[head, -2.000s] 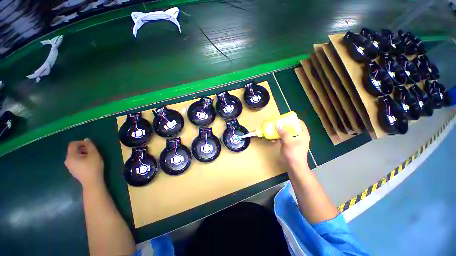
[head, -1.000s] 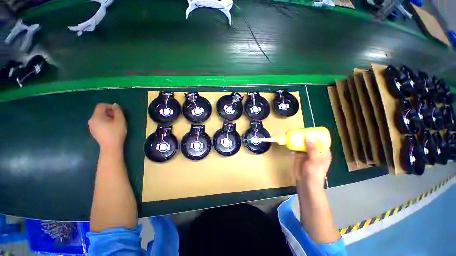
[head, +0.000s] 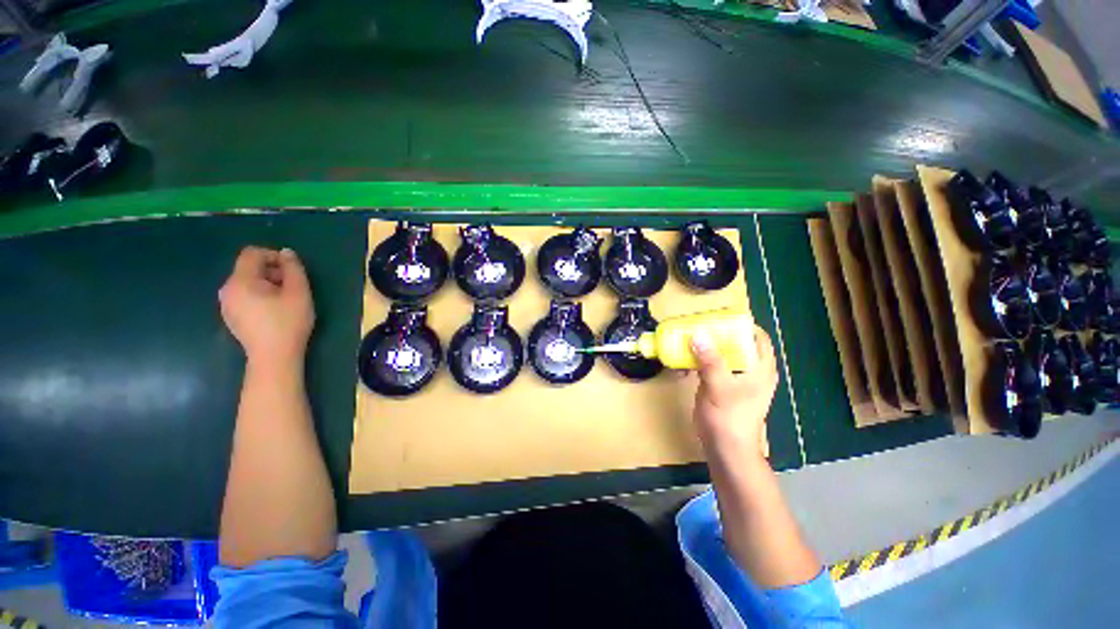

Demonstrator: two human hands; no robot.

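Observation:
Glossy black ear cup housings (head: 488, 355) lie in two rows on a tan cardboard sheet (head: 528, 436), necks pointing away from me. My right hand (head: 733, 383) holds a yellow glue bottle (head: 703, 342) sideways. Its thin nozzle points left, with the tip over the middle of the third cup of the near row (head: 561, 349). The bottle and nozzle partly cover the fourth cup of that row. My left hand (head: 268, 302) rests on the green worktop left of the cardboard, fingers curled, with nothing visible in it.
Stacked cardboard layers (head: 940, 295) topped with rows of black cups stand at right. Beyond the green edge (head: 491, 197), the conveyor belt (head: 405, 123) carries white curved headband pieces (head: 532, 17) and black cups at left. A blue bin (head: 123, 578) with small metal parts sits below the bench.
My right hand and the yellow bottle have moved left, from the near row's fourth cup to its third. My left hand stays in place. The view has swung since the earliest frame.

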